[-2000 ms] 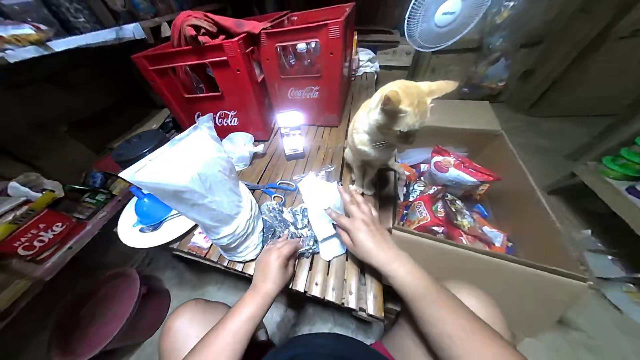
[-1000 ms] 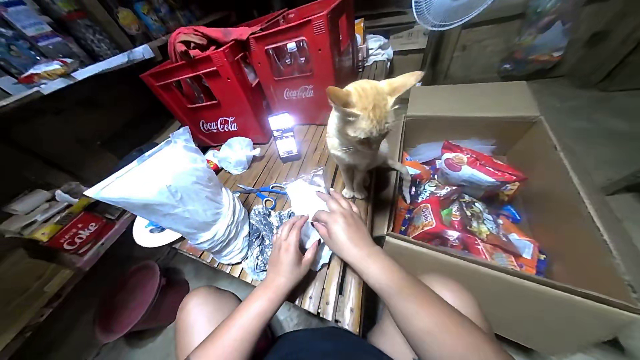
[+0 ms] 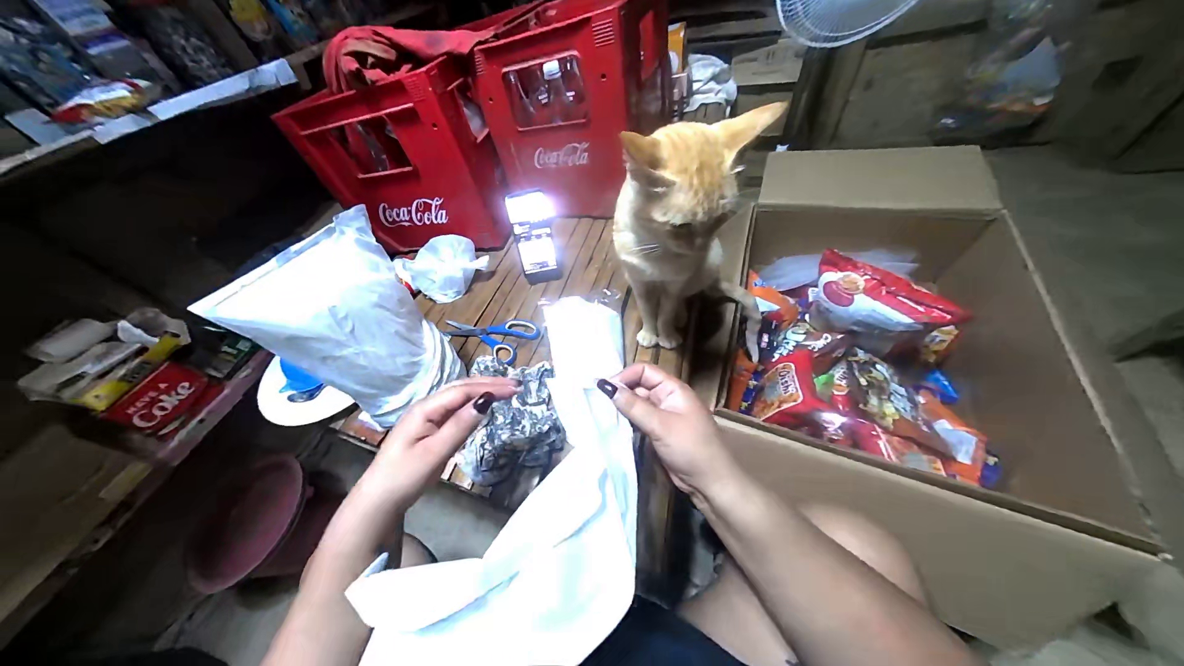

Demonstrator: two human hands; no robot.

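Observation:
A long white sheet of thin material [image 3: 564,555] runs from the slatted wooden table down over the lap. My right hand [image 3: 671,425] pinches its edge between thumb and forefinger. My left hand [image 3: 435,439] is beside it with bent fingers, near a crumpled grey-and-white patterned bundle [image 3: 518,416]; nothing shows in its fingers. Just behind the bundle lie blue-handled scissors [image 3: 504,331]. A large white bag [image 3: 338,314] stands left of them, near a small knotted plastic bag [image 3: 444,268]. Farther back a lit phone-like device [image 3: 535,236] shines brightly.
An orange cat [image 3: 675,213] sits on the table's right side, close to my right hand. An open cardboard box [image 3: 1045,370] of snack packets [image 3: 860,388] is at the right. Red Coca-Cola crates [image 3: 573,129] stand behind. A reddish basin [image 3: 245,523] is low at the left.
The white material, earlier flat on the table under my hands, now extends down over my lap. My hands have moved apart, the left over the crumpled bundle.

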